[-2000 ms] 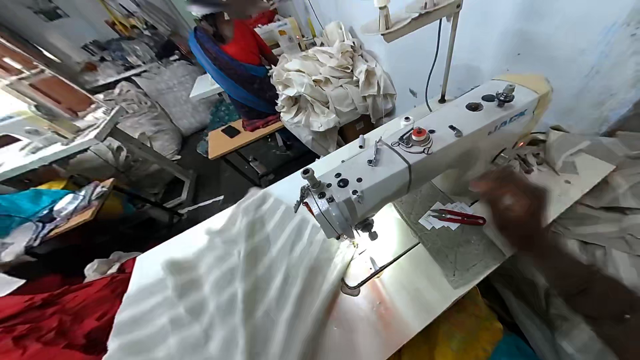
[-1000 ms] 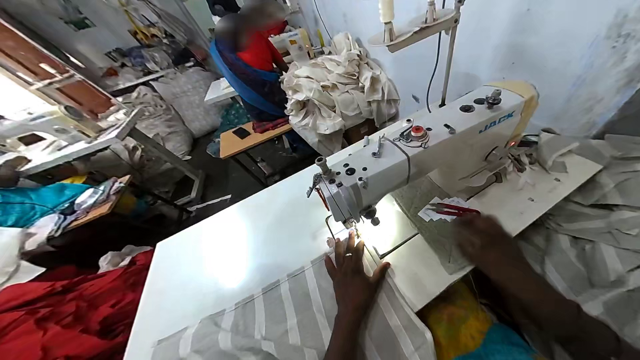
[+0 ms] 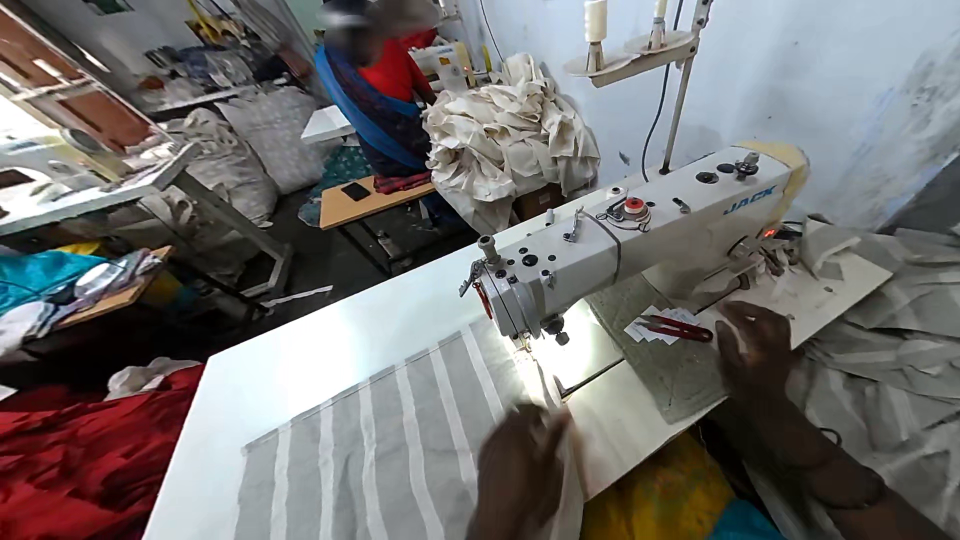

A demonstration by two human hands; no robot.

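Observation:
Grey fabric with white stripes (image 3: 382, 442) lies flat on the white table, its upper right corner by the needle of the Jack sewing machine (image 3: 570, 262). My left hand (image 3: 525, 457), blurred, is over the fabric's right edge below the needle; whether it pinches the cloth cannot be told. My right hand (image 3: 754, 341) hovers with bent fingers at the table's right part, just right of red thread snips (image 3: 675, 328) that lie on small white paper labels (image 3: 651, 324). Nothing shows in that hand.
Striped grey cloth (image 3: 885, 352) heaps at the right. Red cloth (image 3: 82, 457) lies at the lower left, yellow cloth (image 3: 660, 487) below the table's front edge. A thread stand (image 3: 686, 97) rises behind the machine. Beyond are a person (image 3: 382, 82) and piled cream fabric (image 3: 510, 135).
My left hand has moved from beside the needle toward the front edge. My right hand has stayed near the snips since one second ago. The striped fabric's far edge now lies farther up the table.

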